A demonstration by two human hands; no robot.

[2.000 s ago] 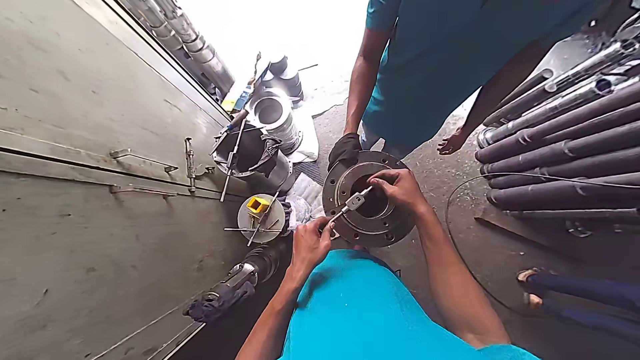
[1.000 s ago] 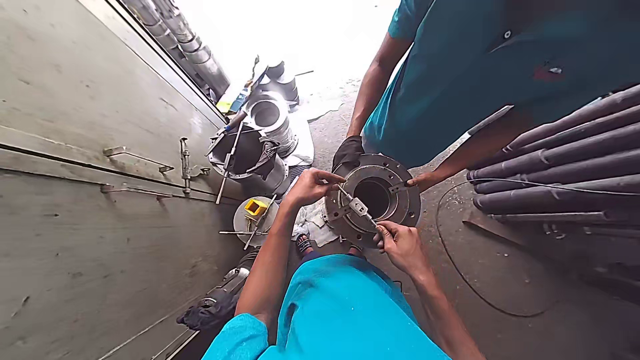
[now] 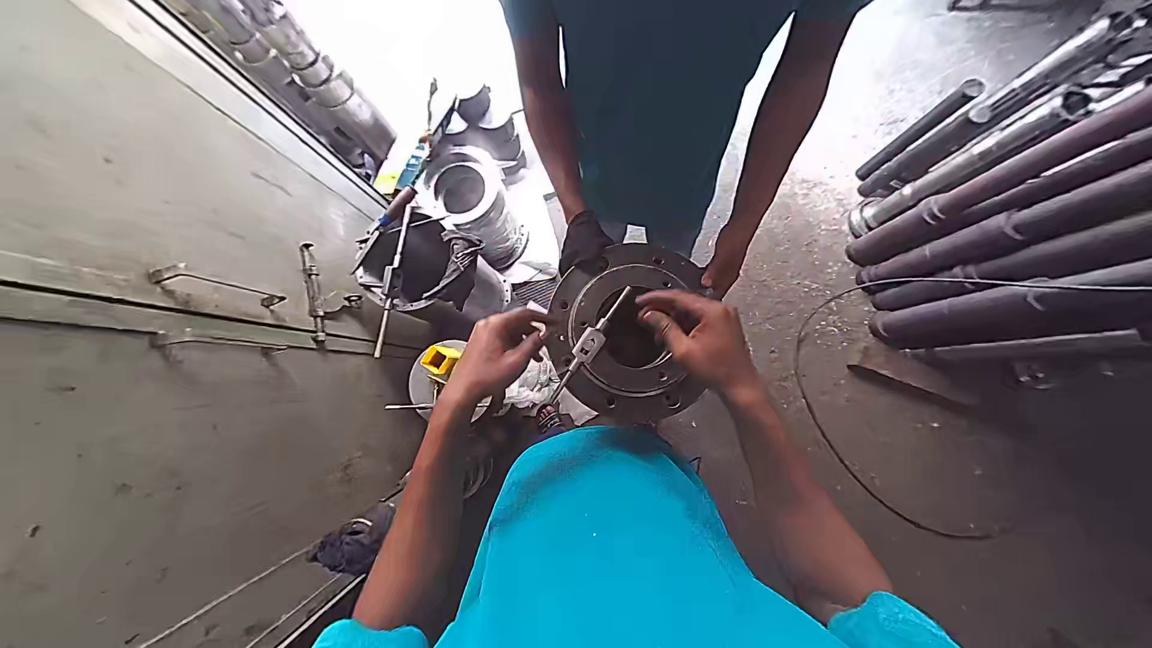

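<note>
A tap wrench (image 3: 589, 346) lies slantwise over the face of a round metal flange (image 3: 630, 396) with bolt holes and a wide central bore. My left hand (image 3: 500, 349) is just left of the flange, fingers bent, near the wrench; whether something small is between the fingertips is not clear. Above the bore, close to the wrench's upper end, my right hand (image 3: 697, 337) is held with fingers apart and nothing seen in it. A co-worker's gloved hand (image 3: 585, 241) grips the flange's far left edge, and their bare hand (image 3: 724, 266) touches its far right edge.
A metal cabinet (image 3: 180, 432) runs along the left. Beside it stand a dark cylinder (image 3: 409, 270) with a second bar-handled wrench (image 3: 392, 279), a flanged metal cylinder (image 3: 490, 216) and a yellow block (image 3: 440, 359). Dark pipes (image 3: 1008, 243) are stacked at right, near a looping cable (image 3: 814, 405).
Both hands have come off the tap wrench, which they held in the earlier frames. The wrench now slants the other way than one second ago. The co-worker has shifted left in view.
</note>
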